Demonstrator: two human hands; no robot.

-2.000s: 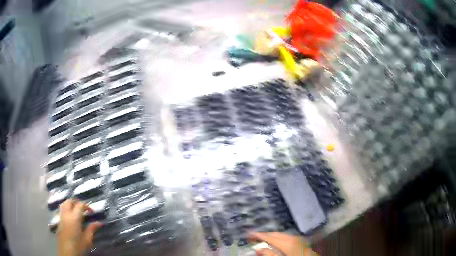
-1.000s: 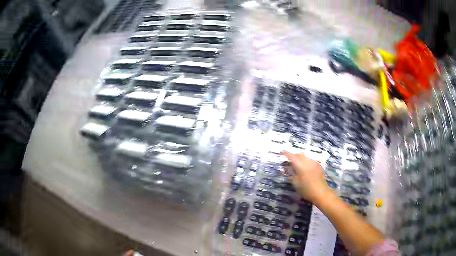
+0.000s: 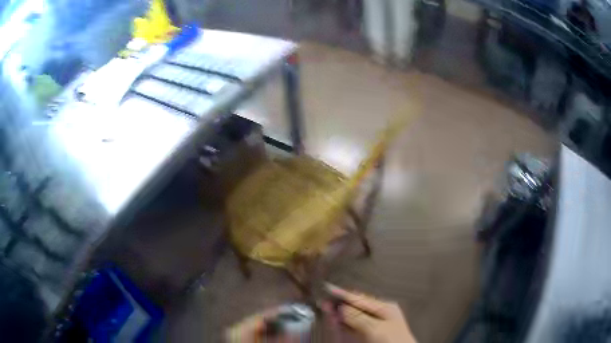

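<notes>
My left hand (image 3: 246, 331) is at the bottom edge, cut off and blurred. It is closed on a small white-and-black unit (image 3: 296, 317), held in front of me over the floor. My right hand (image 3: 372, 319) is just to the right, with thumb and fingers pinched together at a small dark part (image 3: 333, 303). The two hands are close together. Blur hides the details of both items and whether they touch.
A yellow-brown chair (image 3: 288, 208) stands ahead. A white bench (image 3: 161, 137) at left bears dark-lined trays and a yellow bag (image 3: 154, 25). A blue bin (image 3: 114, 308) is low left. A pale surface edge (image 3: 579, 248) is at right. A person's pale trouser legs (image 3: 390, 30) show at the back.
The view has swung away from my trays to the floor, chair and another bench. My right hand has left the small-part tray, and both hands are now together at the bottom with small items.
</notes>
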